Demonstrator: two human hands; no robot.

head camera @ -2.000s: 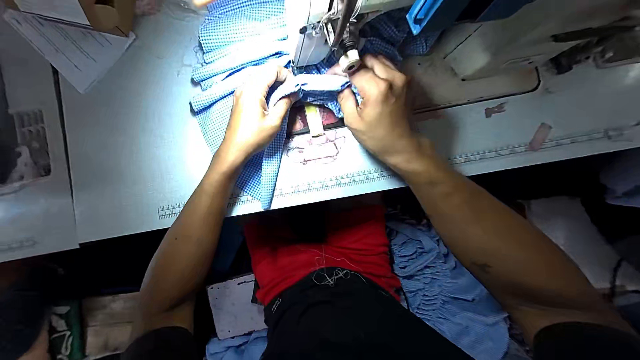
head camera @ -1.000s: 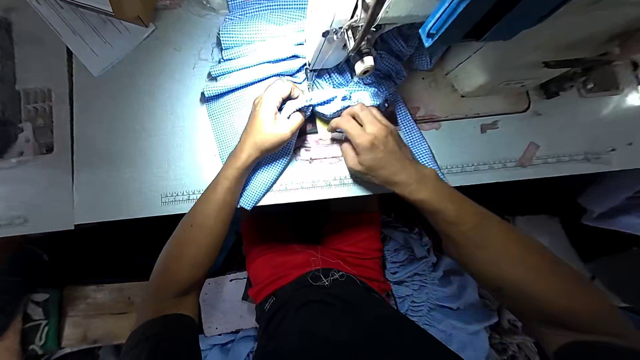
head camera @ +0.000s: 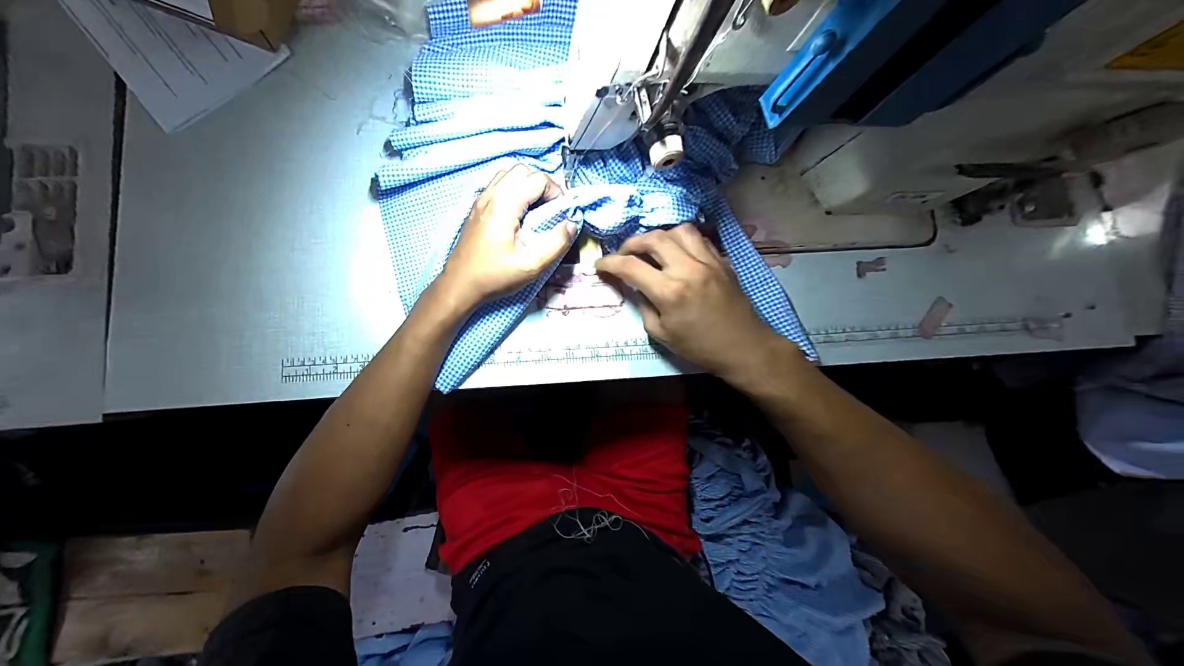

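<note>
Blue-and-white checked fabric (head camera: 481,213) lies gathered under the head of a sewing machine (head camera: 615,83), with strips hanging toward the table's front edge. Just left of the needle, my left hand (head camera: 513,236) pinches a bunched part of the fabric between thumb and fingers. My right hand (head camera: 680,291) is below the bunched cloth, right of the needle, fingers bent and thumb and forefinger near a small yellowish piece (head camera: 589,254). Whether those fingers grip anything is unclear. The needle tip is partly hidden by cloth.
A printed ruler strip (head camera: 573,354) runs along the front edge of the sewing table (head camera: 222,277). Papers (head camera: 176,69) and a cardboard box (head camera: 254,18) lie at the back left. A blue part (head camera: 814,65) is on the machine. Blue gathered cloth (head camera: 777,546) lies below the table, beside my lap.
My right hand has come down from the bunched fabric toward the area below it. A strip of fabric now hangs at the right, beyond that hand. My left hand stays on the cloth.
</note>
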